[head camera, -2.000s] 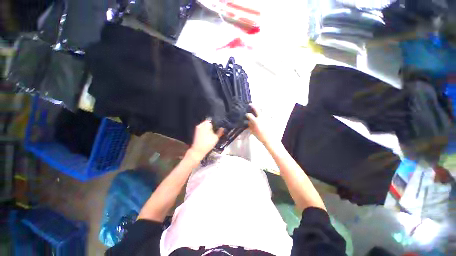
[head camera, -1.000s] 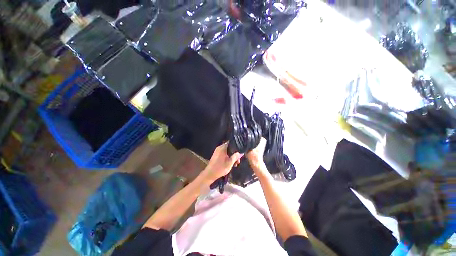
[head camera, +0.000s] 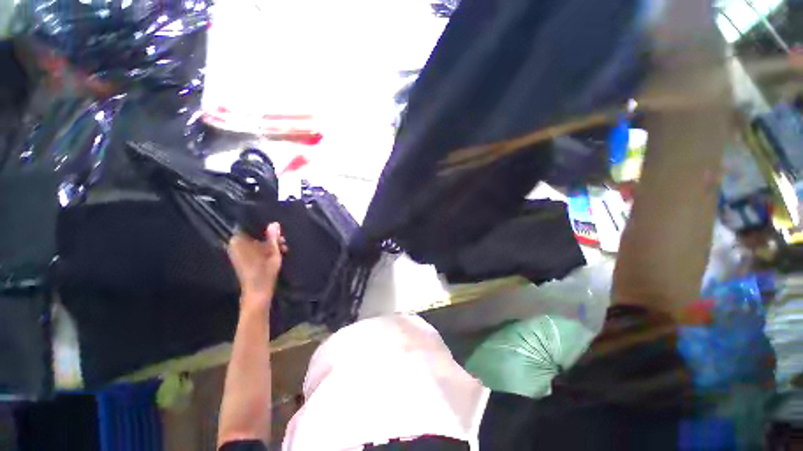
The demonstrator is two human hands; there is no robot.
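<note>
My left hand (head camera: 258, 255) is closed around a bunch of glossy black hangers (head camera: 189, 189), held over the table. More black hangers (head camera: 339, 277) lie bunched on the right end of a flat stack of black cloth (head camera: 150, 273). My right forearm (head camera: 674, 176) rises close to the camera and is cut off by the top edge; the hand is out of the picture. A large dark garment (head camera: 502, 114), blurred and close, hangs or is raised beside that forearm. Whether my right hand holds it cannot be seen.
Shiny poly-bagged garments (head camera: 106, 106) lie at the far left. A red-and-white plastic piece (head camera: 273, 128) lies on the white table (head camera: 326, 53). Black cloth (head camera: 519, 247) lies on the right. A green sack (head camera: 524, 352) bulges below the table edge.
My hands have parted; the left has moved left with hangers. My right arm has swung up and right. The large dark garment has come into view, and the camera has turned right.
</note>
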